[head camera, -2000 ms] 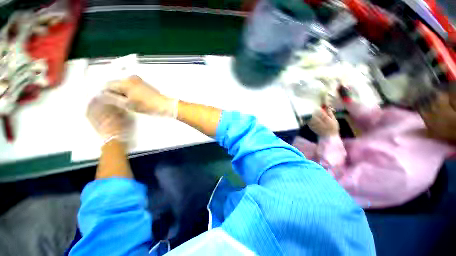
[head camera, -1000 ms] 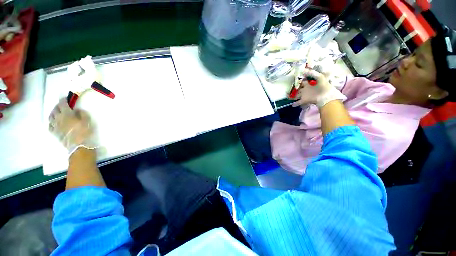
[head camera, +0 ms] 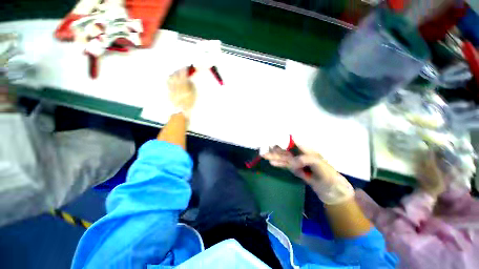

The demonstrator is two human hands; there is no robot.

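My left hand [head camera: 181,90], in a thin glove, is at the near handle of a red-and-black clamp [head camera: 217,75] lying on the white sheet; its white end [head camera: 210,48] blends into the sheet. Blur hides whether the fingers grip it. My right hand [head camera: 310,165], gloved and palm partly up, holds a second piece with red-and-black handles [head camera: 292,143] over the sheet's front edge. Its white end is blurred against the sheet.
A red tray [head camera: 149,20] with white pieces and clamps is at the back left. A dark translucent cylinder [head camera: 349,71] stands right of centre. Shiny pieces [head camera: 428,113] lie at the right near a person in pink [head camera: 420,231]. A person in grey [head camera: 79,157] is at the left.
The view has swung left, bringing the red tray further in. My right hand has come back from the shiny pieces at the right to the front of the white sheet, with red-handled clamp in it.
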